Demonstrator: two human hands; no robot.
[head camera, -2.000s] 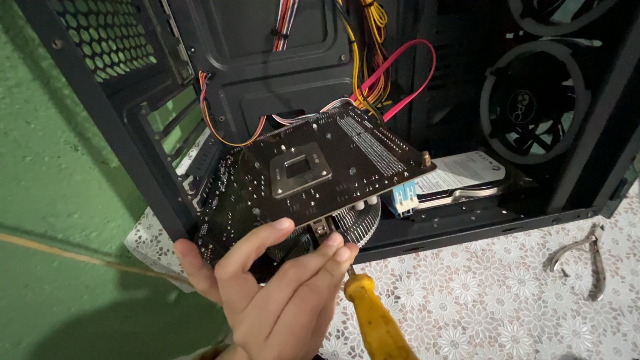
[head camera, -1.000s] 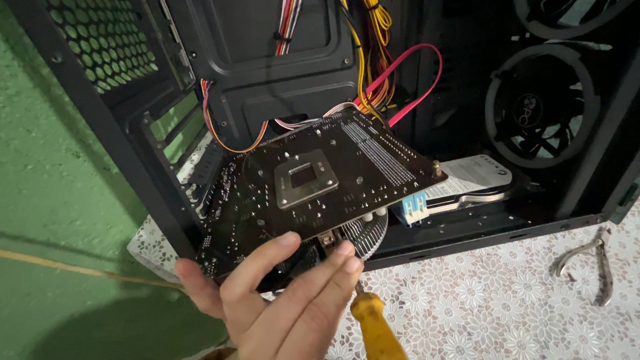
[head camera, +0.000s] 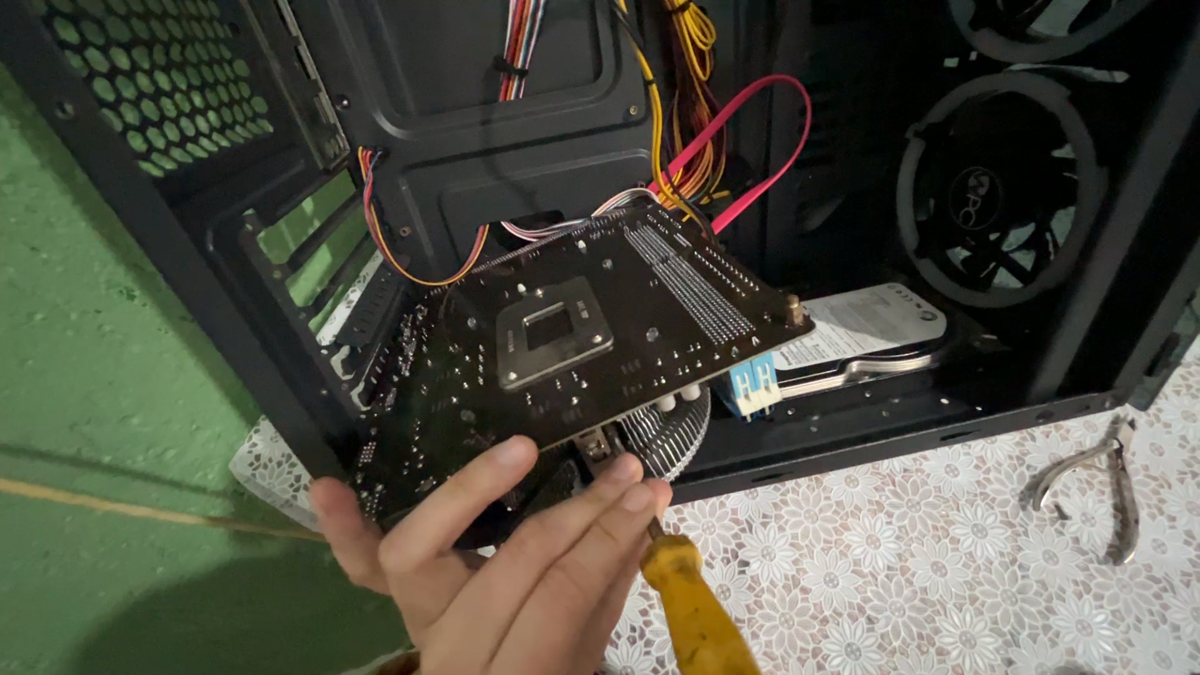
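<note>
Tilted inside the computer case, a black motherboard shows its solder side, with a metal CPU backplate. My left hand supports its lower edge, fingers spread along and under it. Below the board a round finned CPU cooler sticks out. A yellow-handled screwdriver rises from the bottom edge, its shaft passing behind my fingertips toward the cooler; its tip is hidden. Blue and white memory slot ends show under the board's right corner. My right hand is out of view, and what holds the handle cannot be seen.
The black case stands around the board. A hard drive lies on its floor, near a case fan. Yellow cables and a red SATA cable hang behind. Pliers lie on the lace tablecloth, right.
The screwdriver handle has shifted a little and stands somewhat steeper than two seconds ago. My left hand stays at the motherboard's lower edge.
</note>
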